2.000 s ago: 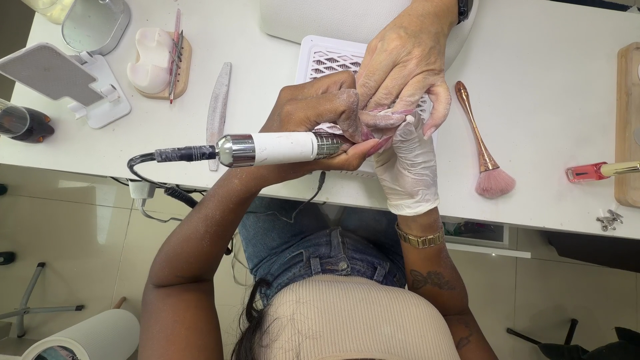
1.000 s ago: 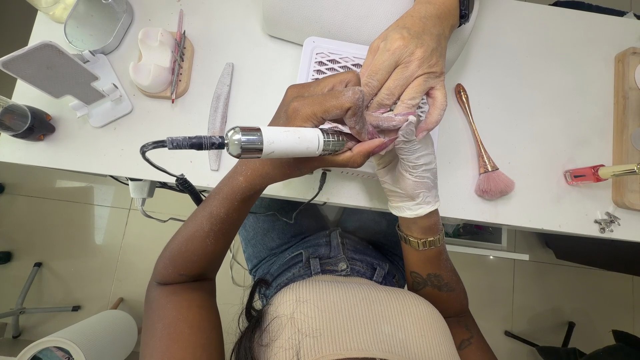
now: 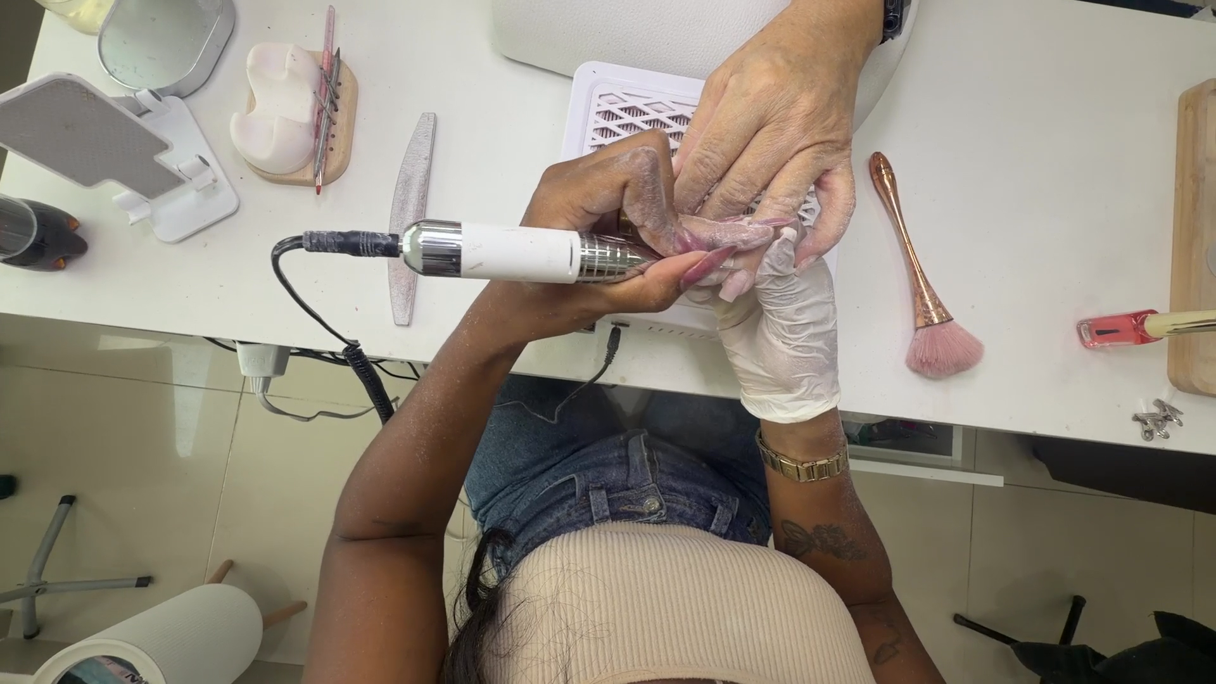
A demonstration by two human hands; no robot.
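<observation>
My bare left hand (image 3: 627, 209), dusty, is closed around a white and chrome electric nail drill (image 3: 521, 252), which lies level with its cord leaving at the left. The drill's tip is hidden by my fingers. My right hand (image 3: 784, 332), in a white glove dusted with powder, grips a finger of another person's hand (image 3: 779, 123) reaching in from the top. All three hands meet over a white nail dust collector (image 3: 622, 95) with a patterned grille. The other person's fingertips are partly covered by my fingers.
On the white table are a nail file (image 3: 411, 218), a pink powder brush (image 3: 940, 347), a bottle of red nail polish (image 3: 1116, 330) and small metal clips (image 3: 1156, 419). At left stand a phone stand (image 3: 176, 180), a mirror (image 3: 166, 38) and a tool holder (image 3: 337, 152). The drill's coiled cord (image 3: 366, 380) hangs over the edge.
</observation>
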